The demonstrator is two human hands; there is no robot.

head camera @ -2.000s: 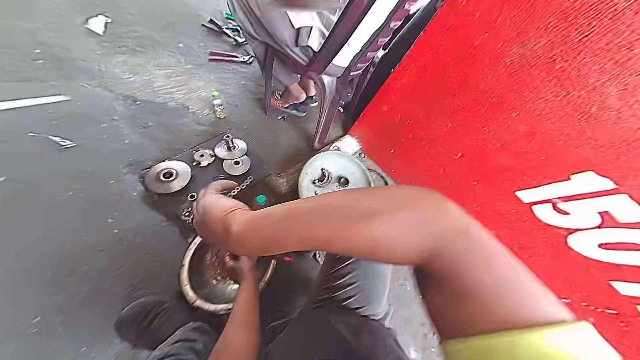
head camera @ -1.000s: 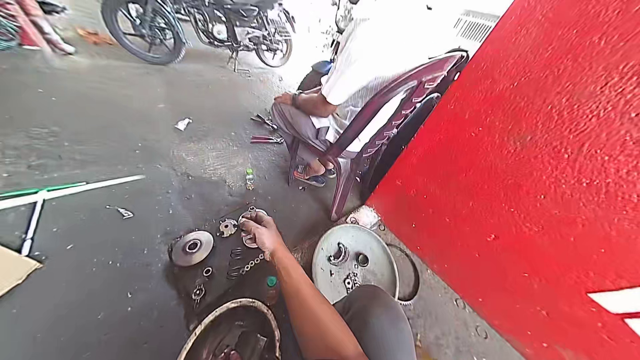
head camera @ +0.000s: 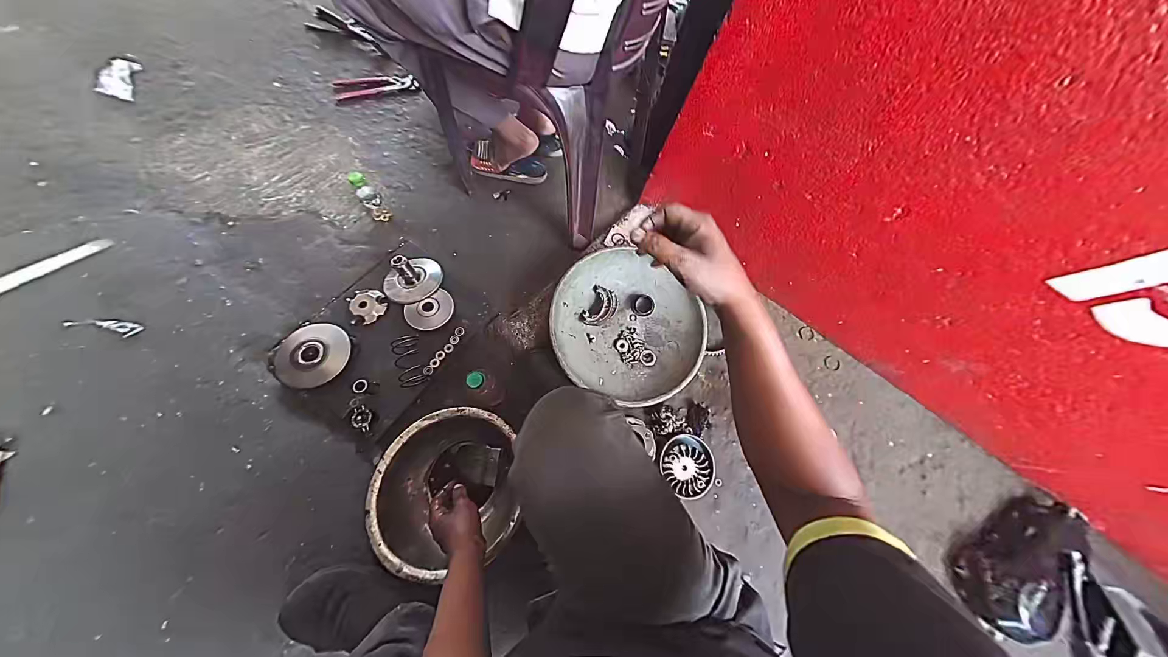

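My left hand (head camera: 456, 522) is down inside a round basin (head camera: 381, 538) of dark liquid; whether it grips anything there is hard to see. Raised over the far rim of a grey metal tray (head camera: 593, 274), my right hand (head camera: 689, 251) has thumb and fingers pinched together, perhaps on something small. The tray bears a curved metal part (head camera: 599, 305), a dark ring (head camera: 642, 305) and small gear-like parts (head camera: 630, 347). On a dark mat beyond the basin lie metal discs (head camera: 312, 356), (head camera: 413, 280), springs (head camera: 406, 345) and a row of small rings (head camera: 444, 350).
A person sits on a plastic chair (head camera: 575, 164) ahead, feet on the floor. Pliers (head camera: 374, 87) lie beside it. A green-capped bottle (head camera: 475, 379) stands near the basin. A finned wheel (head camera: 687, 466) lies right of my knee. A red wall (head camera: 912, 182) bounds the right side.
My right hand has moved from the parts on the mat to the far edge of the tray. The view has swung downward since one second ago.
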